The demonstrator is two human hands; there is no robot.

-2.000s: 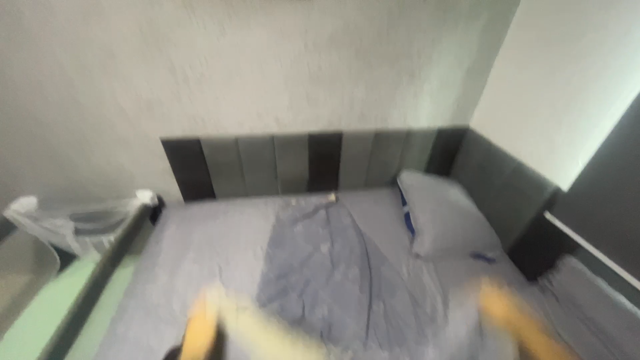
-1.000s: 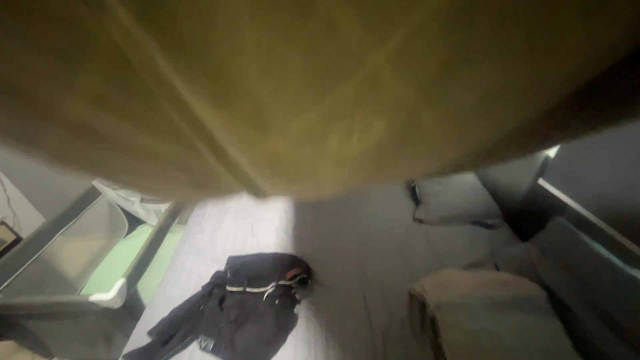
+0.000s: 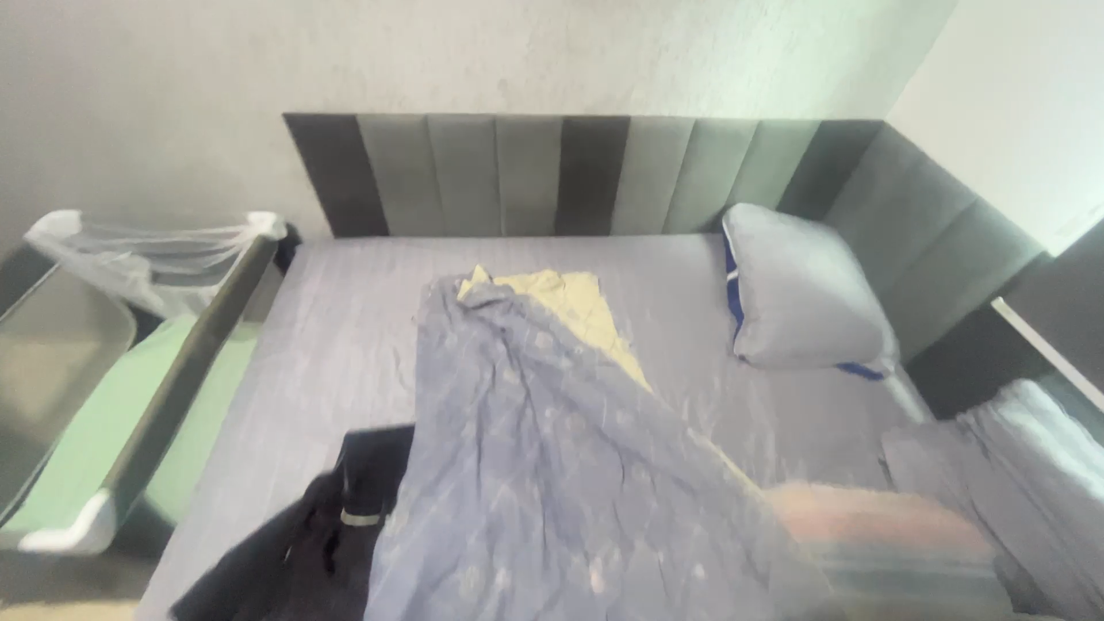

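Neither my left hand nor my right hand shows in the head view. A blue-grey patterned cloth (image 3: 552, 466) with a yellow underside (image 3: 578, 306) lies rumpled down the middle of the bed and runs out of view at the bottom edge. Its far end is partly folded over, so some of the yellow side shows. The cloth overlaps a dark garment (image 3: 328, 535) with a light drawstring or band at the lower left. At the lower right, a folded striped blanket (image 3: 897, 543) lies beside the cloth, partly covered by it.
A grey pillow (image 3: 802, 289) with blue edging rests by the padded headboard (image 3: 526, 172) at the right. More grey bedding (image 3: 1035, 492) lies at the lower right. Along the bed's left side stands a crib (image 3: 185, 371) with white netting and a green mattress.
The cloth, raised across the upper view a second ago, now lies on the bed, partly over the dark garment. The blurred hands low in the oldest frame are out of view.
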